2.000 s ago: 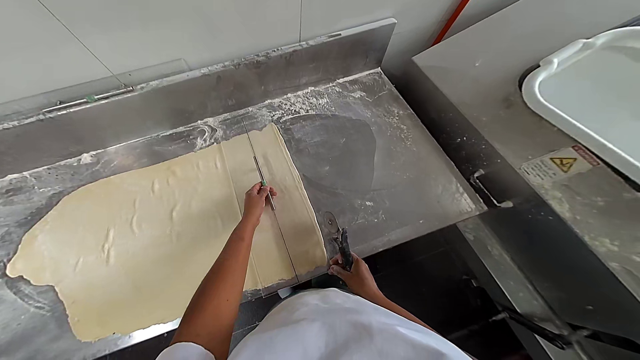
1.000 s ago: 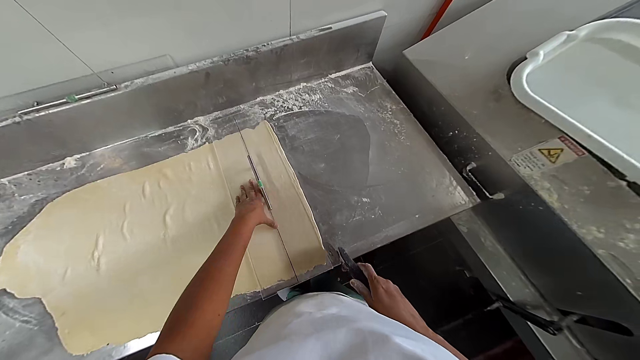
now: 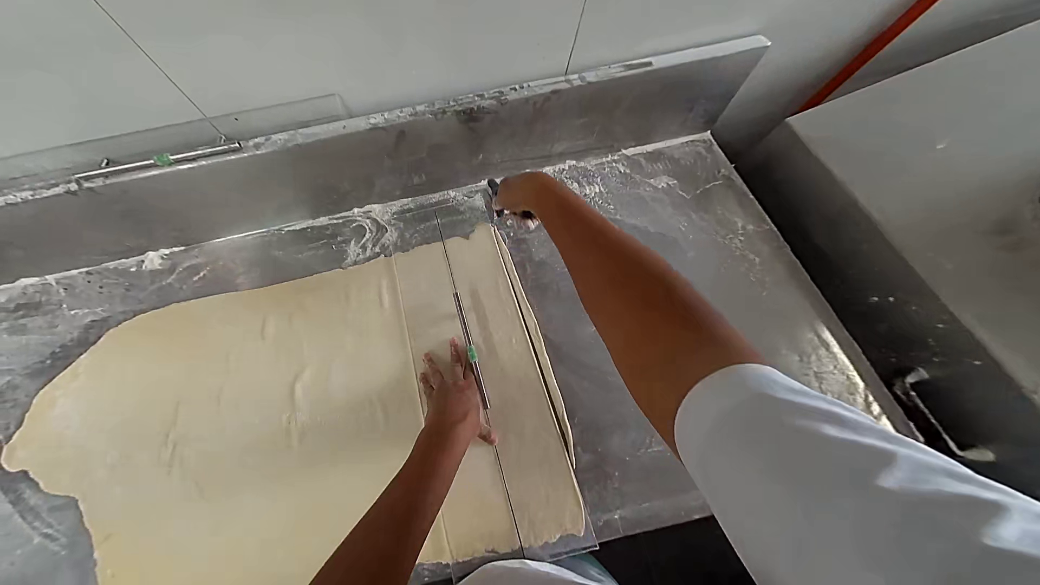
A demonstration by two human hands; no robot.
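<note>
A large sheet of rolled dough [image 3: 236,390] lies on the steel worktable. Across its right part rests a clear plastic plate [image 3: 422,341] with a metal rod handle [image 3: 465,325] that bears green tape. My left hand [image 3: 455,402] presses flat on the plate beside the handle, fingers spread, thumb below the handle's lower end. Beyond the dough's far right corner, my right hand [image 3: 520,197] is closed around the dark handle of a cutter [image 3: 492,195]; its wheel is mostly hidden. A narrow strip of dough [image 3: 540,357] along the right edge is parted from the sheet by a dark gap.
The steel table [image 3: 650,244] is dusted with flour, and a raised steel backsplash [image 3: 406,154] runs along its far side. Another clear plate with a rod handle [image 3: 162,160] leans on the wall at the left. A separate steel surface [image 3: 959,162] stands at the right, past a dark gap.
My right hand has moved with the cutter from the near edge to the far side of the dough. A gap now shows along the right edge. My left hand has shifted from the handle onto the plate.
</note>
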